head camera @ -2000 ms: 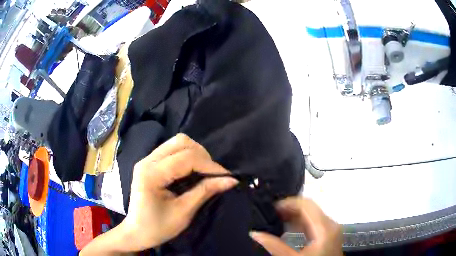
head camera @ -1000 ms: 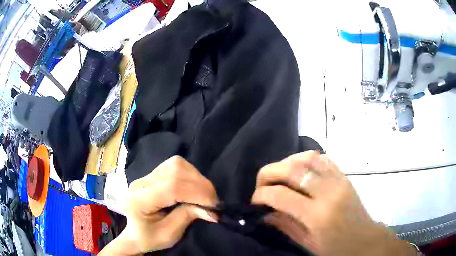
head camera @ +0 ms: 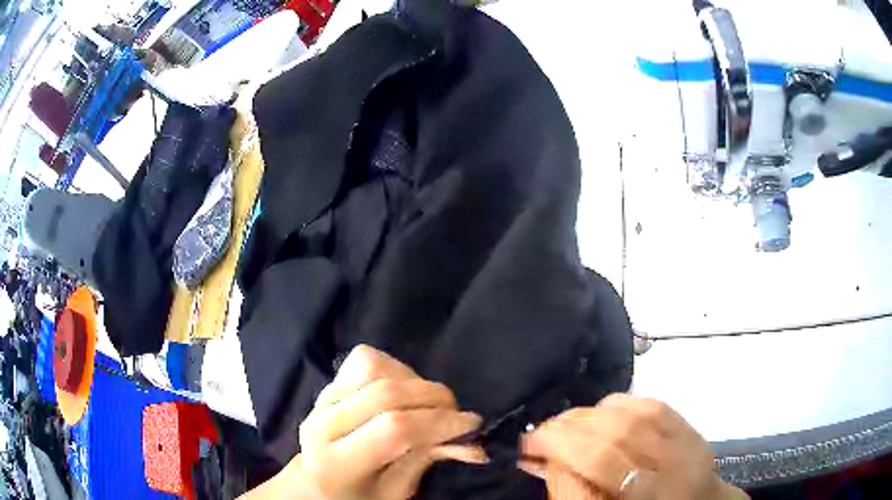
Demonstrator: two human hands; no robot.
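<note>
A large black garment (head camera: 460, 225) lies over the table in front of me, with an opening at its upper left showing darker patterned cloth. My left hand (head camera: 391, 430) pinches the garment's near edge between thumb and fingers at the bottom centre. My right hand (head camera: 621, 449), with a ring on one finger, pinches the same edge just to the right. A small white spot shows on the cloth between the fingertips. The palms' undersides and the cloth below them are hidden or cut off by the lower edge.
The white sewing machine head (head camera: 773, 98) with blue stripe stands at upper right. A ruler strip (head camera: 812, 451) runs along the front edge. At left are a second dark cloth (head camera: 147, 225), a plastic bag (head camera: 205, 234) on cardboard (head camera: 240, 195), a red box (head camera: 171, 449) and an orange disc (head camera: 73, 352).
Both hands have shifted along the garment's near edge. My right hand came in beside my left, then moved lower and slightly right; the cloth bulges further right than one second ago.
</note>
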